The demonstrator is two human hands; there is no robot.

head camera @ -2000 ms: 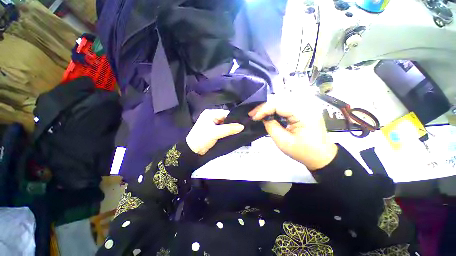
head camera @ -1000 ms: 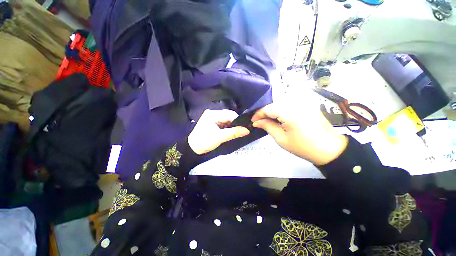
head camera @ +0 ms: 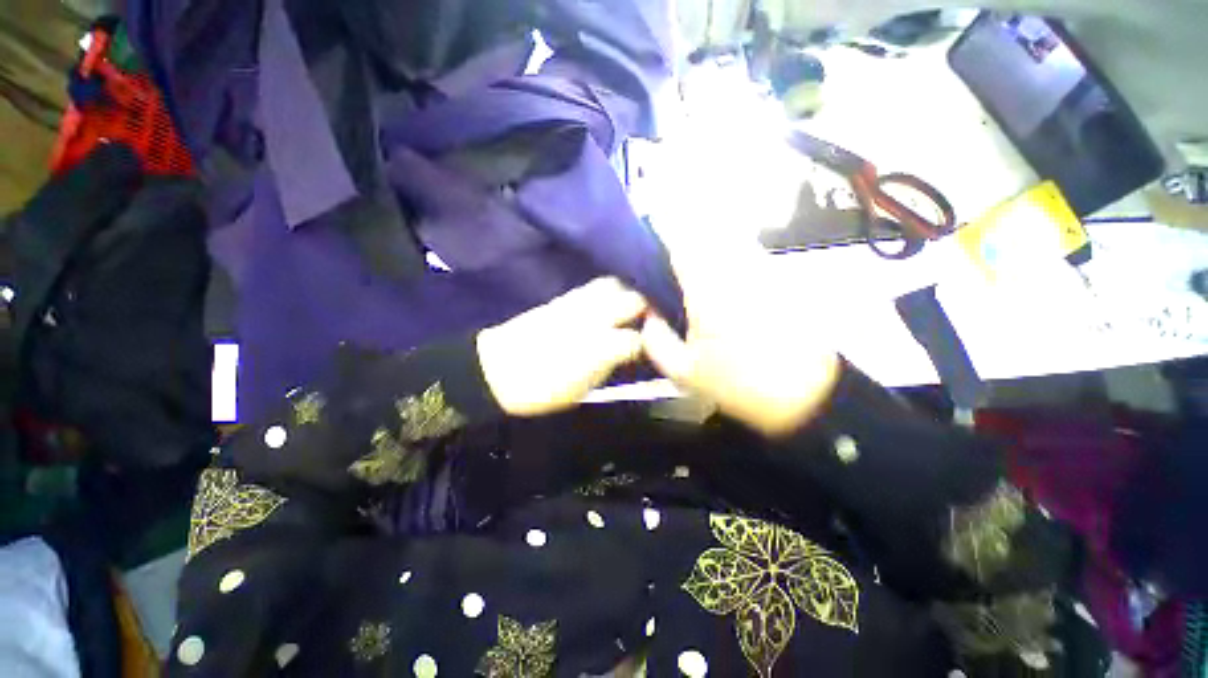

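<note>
Dark purple cloth [head camera: 437, 285] lies heaped left of the machine and runs down to both hands at the table's front edge. My left hand [head camera: 563, 347] holds the cloth's edge with its fingers closed. My right hand [head camera: 755, 351] pinches the same edge right beside it; the fingertips of both hands nearly meet. My right hand is blurred and washed out by glare, so the exact grip and fold are hard to see.
Orange-handled scissors [head camera: 881, 199] lie right of the needle area. Beyond them are a smartphone [head camera: 1060, 113] and a yellow card [head camera: 1020, 236]. A dark strip [head camera: 939, 338] lies at the table's front edge. A red basket [head camera: 126, 119] and black bag-like cloth [head camera: 113, 298] stand left.
The view has tipped down and shifted right, so table things appear higher and further left. Both hands have drawn the cloth edge nearer my body, and it stays held between them.
</note>
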